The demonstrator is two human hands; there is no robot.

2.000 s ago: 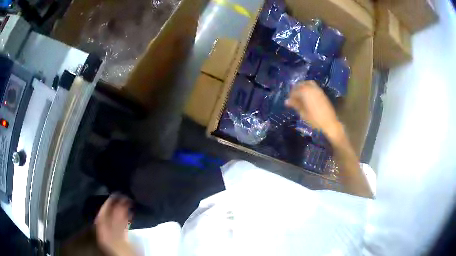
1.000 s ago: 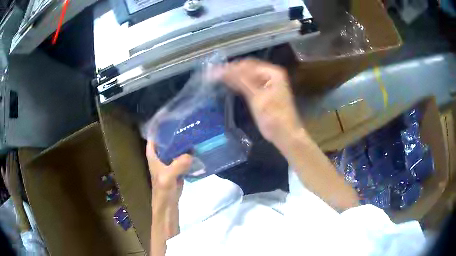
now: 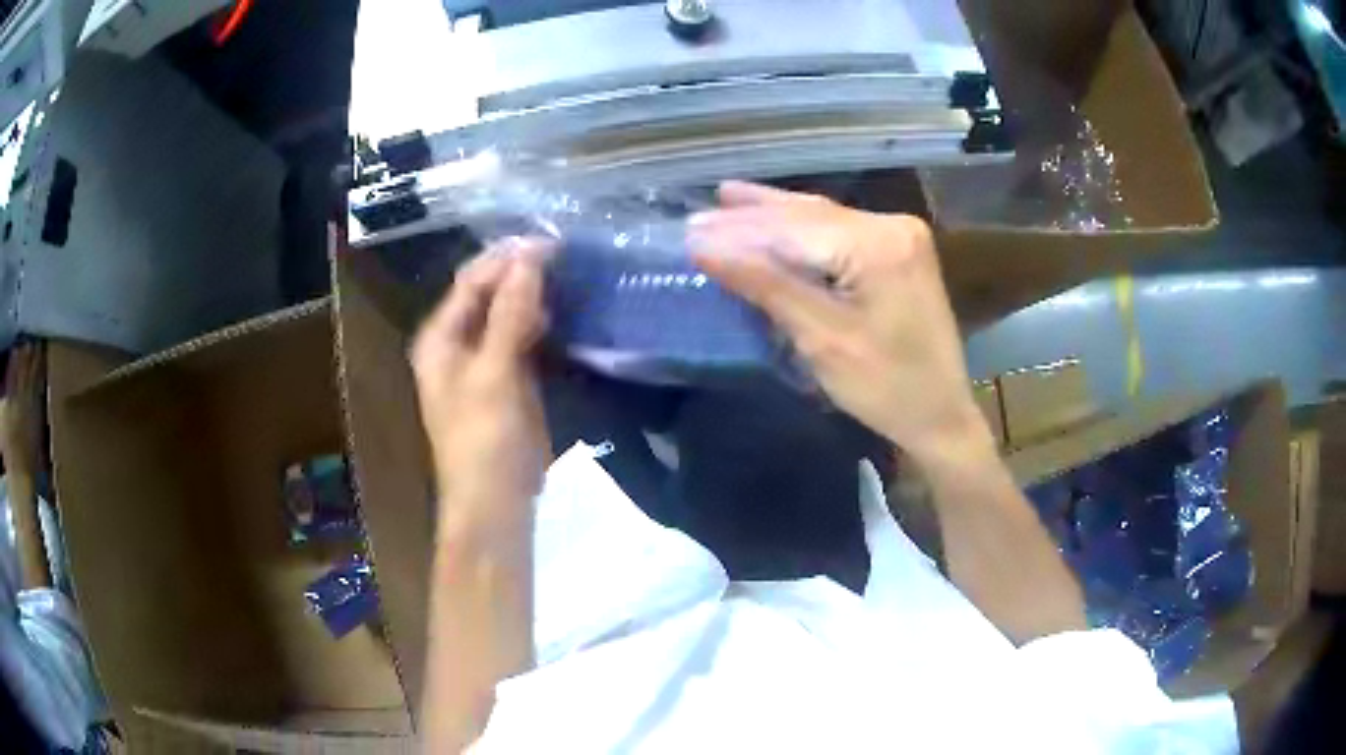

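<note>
A dark navy box with white lettering is held in front of the sealer, above the lap. Clear film sticks out beyond it to the upper left, near the sealing jaw; whether it touches the jaw is unclear. My left hand grips the box and film at the left end, somewhat blurred. My right hand is shut on the box's right side, fingers over its top.
A deep brown carton at left holds a few navy boxes. A supply carton at right holds many film-wrapped boxes. A film carton stands beside the machine. Another person's sleeve shows at far left.
My view has swung from the supply carton to the sealer. The box has moved up toward the jaw and tilted away. My right hand has moved from the film's end to the box's right side.
</note>
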